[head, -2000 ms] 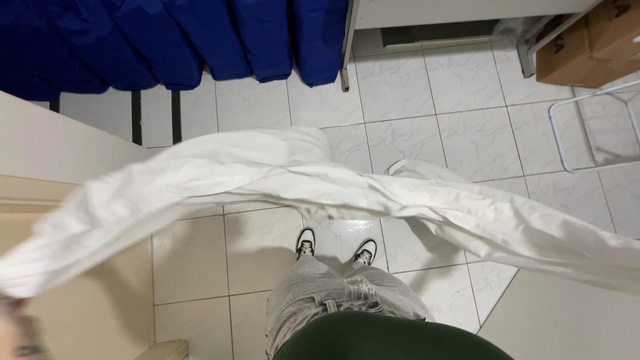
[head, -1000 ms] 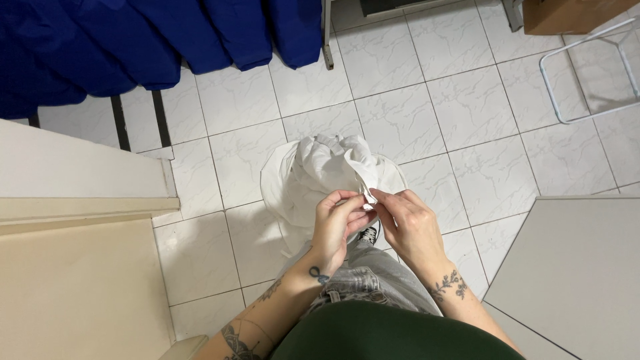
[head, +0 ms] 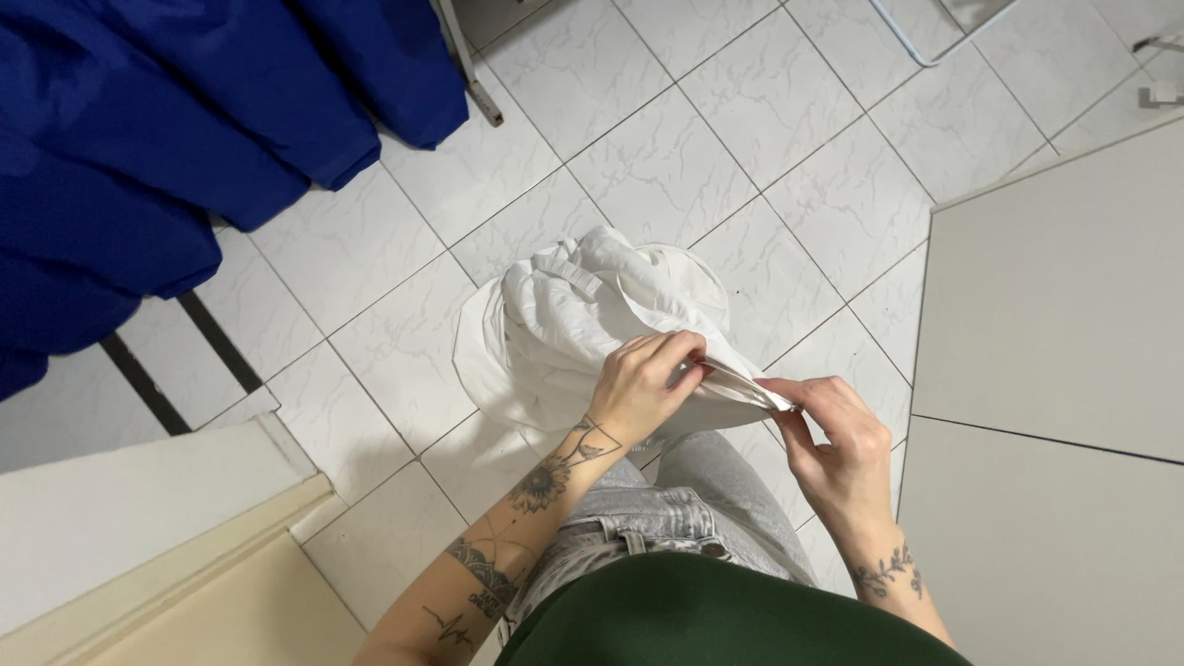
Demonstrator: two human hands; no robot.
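A large white cloth (head: 573, 314), bunched in loose folds, hangs in front of my legs over the floor. My left hand (head: 652, 375) pinches its edge between thumb and fingers. Just to the right, my right hand (head: 837, 439) grips a corner of the same cloth, with the edge layers drawn out between both hands. The cloth's lower part hides my feet. Whether it touches the floor I cannot tell.
Blue fabric (head: 185, 102) hangs at the upper left beside a metal leg (head: 472, 65). A pale panel with a seam (head: 1045, 370) stands at the right, and a cream-edged surface (head: 166, 564) at the lower left. A light metal frame (head: 925, 60) rests on the tiled floor.
Two seconds ago the cloth was stretched wide across the view; one second ago it hung gathered under both hands. Since then my hands have moved rightward and a little apart along its edge.
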